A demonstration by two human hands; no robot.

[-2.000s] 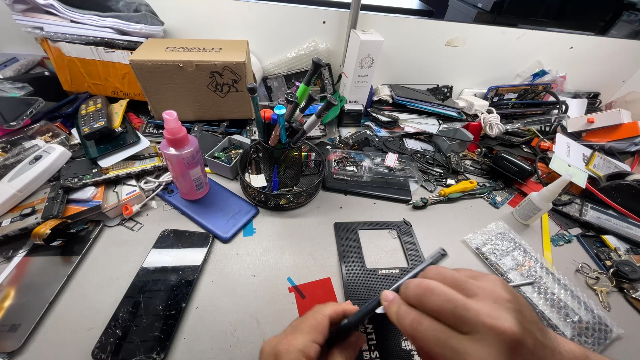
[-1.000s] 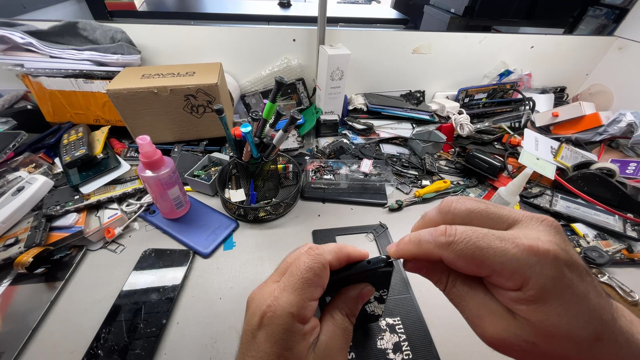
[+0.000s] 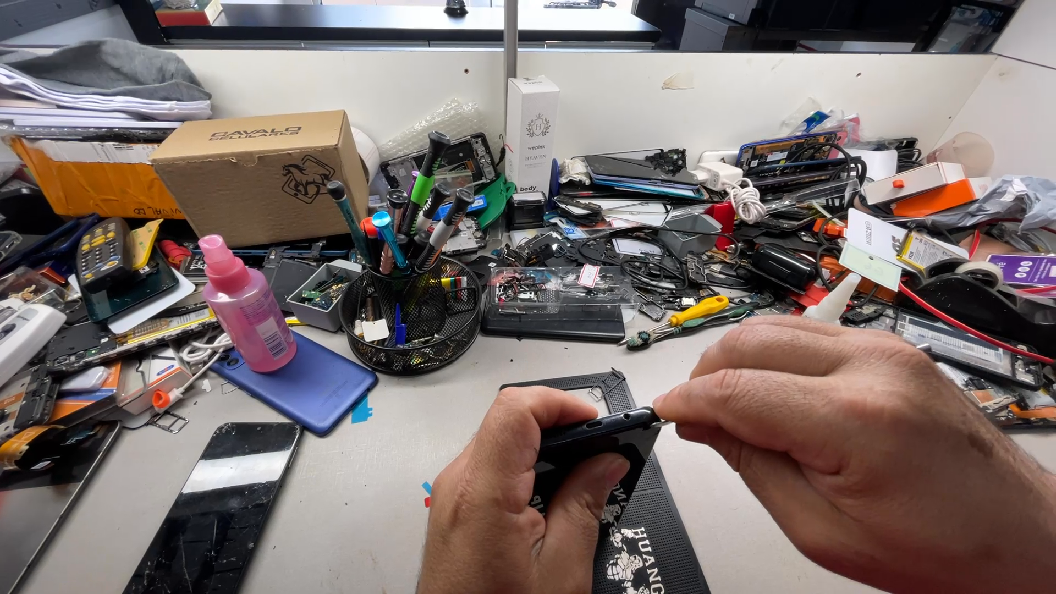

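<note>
My left hand (image 3: pixel 528 503) grips a dark smartphone (image 3: pixel 601 441), its edge with the ports and holes turned up toward me. The fingertips of my right hand (image 3: pixel 792 421) are pinched together at the phone's right corner; a small pale tip shows just below them, but what they hold cannot be made out. Under the phone lies a black phone repair mat (image 3: pixel 660 528) with a cut-out and white printing. A cracked smartphone (image 3: pixel 227 503) lies on the bench to the left.
A pink spray bottle (image 3: pixel 252 313) stands on a blue phone (image 3: pixel 330 388). Behind are a mesh holder (image 3: pixel 412 330) with screwdrivers, a cardboard box (image 3: pixel 256 173) and a yellow-handled pair of pliers (image 3: pixel 697 310). Phone parts and cables are heaped along the back and right (image 3: pixel 784 264).
The phone has been turned from lying slanted edge-on to showing its port edge and face. My right hand has moved to its right corner. The view has shifted upward.
</note>
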